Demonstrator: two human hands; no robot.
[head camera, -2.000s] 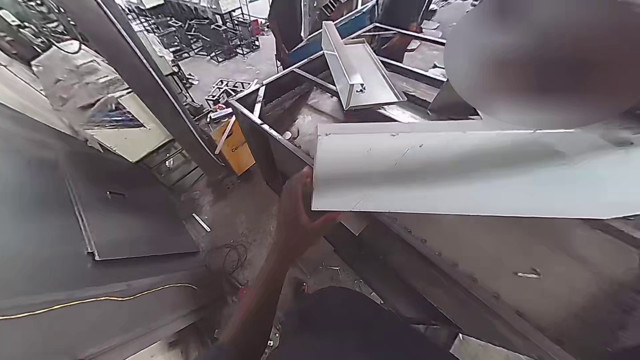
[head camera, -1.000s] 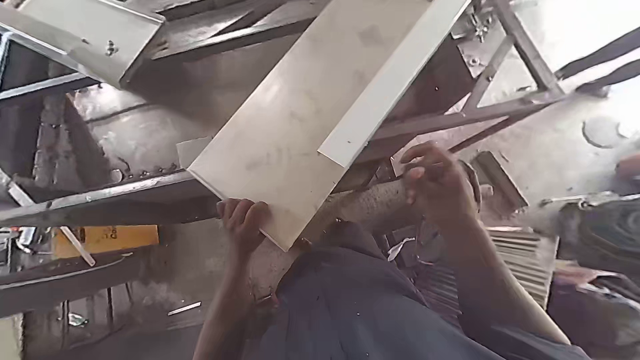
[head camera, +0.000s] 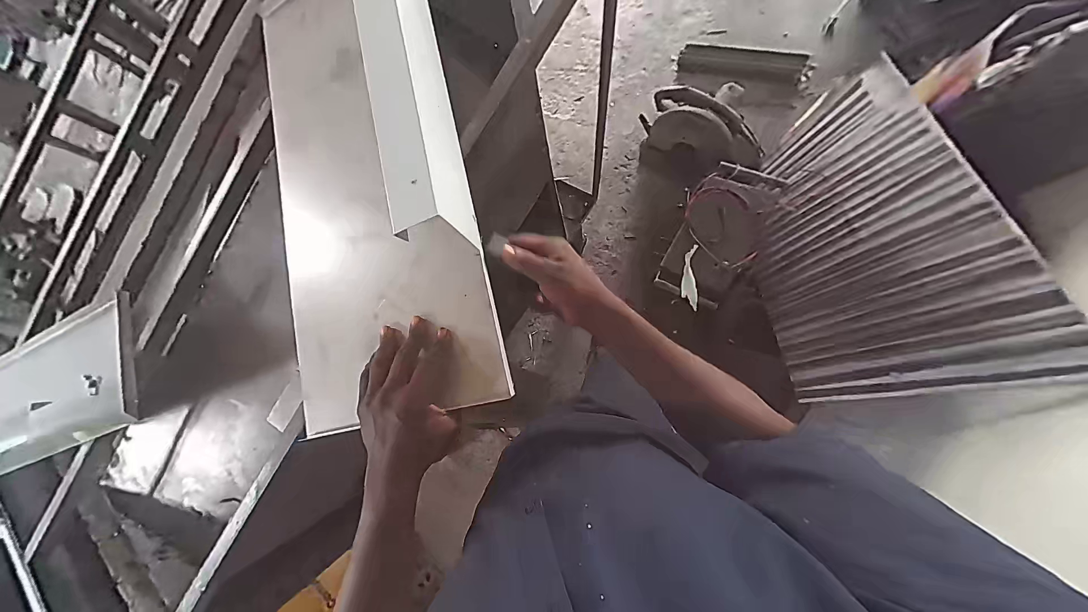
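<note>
A long sheet-metal panel (head camera: 340, 289) rests on a dark metal frame. A folded metal strip (head camera: 408, 144) stands up along the panel's right part, its near end cut at angles. My left hand (head camera: 408, 382) lies palm down on the panel's near end, fingers spread, with the thumb by the near edge. Beside the panel's right edge, my right hand (head camera: 552, 272) pinches a small grey flat piece (head camera: 497, 246) between thumb and fingers; what it is cannot be told. The piece is at or close to the edge.
A smaller bent metal tray (head camera: 68, 382) sits on the frame at the left. On the floor at the right are a circular power tool (head camera: 697, 127), a dark metal piece (head camera: 744, 64) and a ribbed stack of strips (head camera: 918, 246). Frame bars (head camera: 246, 510) run beside my left arm.
My left hand has gone from gripping the panel's near corner to lying on its face. My right hand has come to the panel's right edge. The view has swung considerably.
</note>
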